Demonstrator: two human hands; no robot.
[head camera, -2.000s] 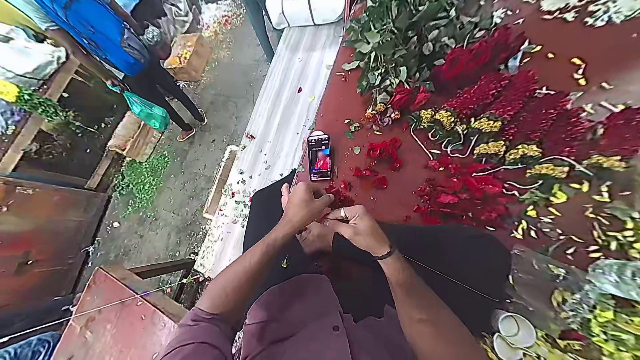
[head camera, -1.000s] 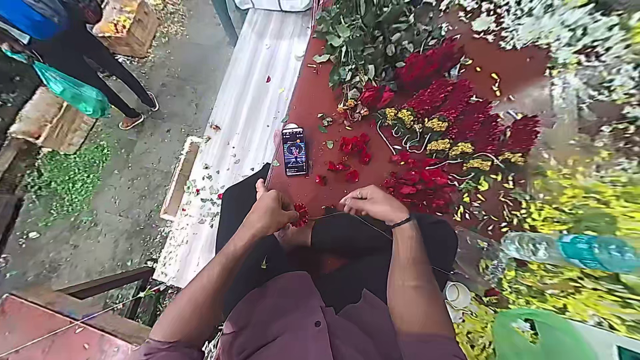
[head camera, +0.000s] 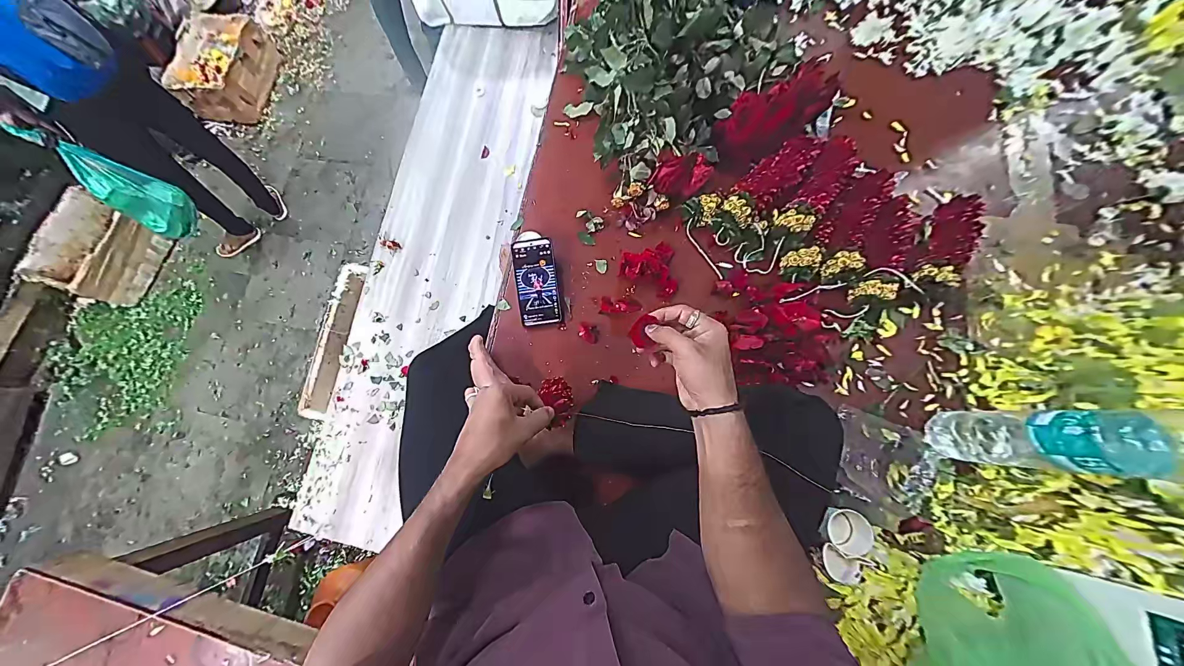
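Note:
My left hand (head camera: 504, 412) pinches a small cluster of red petals (head camera: 556, 401) above my lap. From that cluster a thin thread (head camera: 638, 425) runs right across my dark trousers and passes under my right forearm. My right hand (head camera: 686, 356) holds a red petal (head camera: 642, 332) between thumb and fingertips, over the red table surface (head camera: 564, 199). Loose red petals (head camera: 647, 268) lie just beyond it. A pile of red petals (head camera: 782, 338) is to its right. Behind that pile lie red flower garlands (head camera: 860, 203) with yellow flower bunches (head camera: 795, 220) and white cords.
A lit phone (head camera: 536, 282) lies near the table's left edge. Leafy stems (head camera: 657, 74) are at the back. On the right are a plastic bottle (head camera: 1054, 442), cups (head camera: 848, 534), yellow petals (head camera: 1064, 342) and a green plastic bag (head camera: 1008, 610). A person (head camera: 139, 120) stands at far left.
My right hand has gone to the table and now has a red petal in its fingers. Two seconds ago both hands were close together; now they are apart, the left still at the petal cluster.

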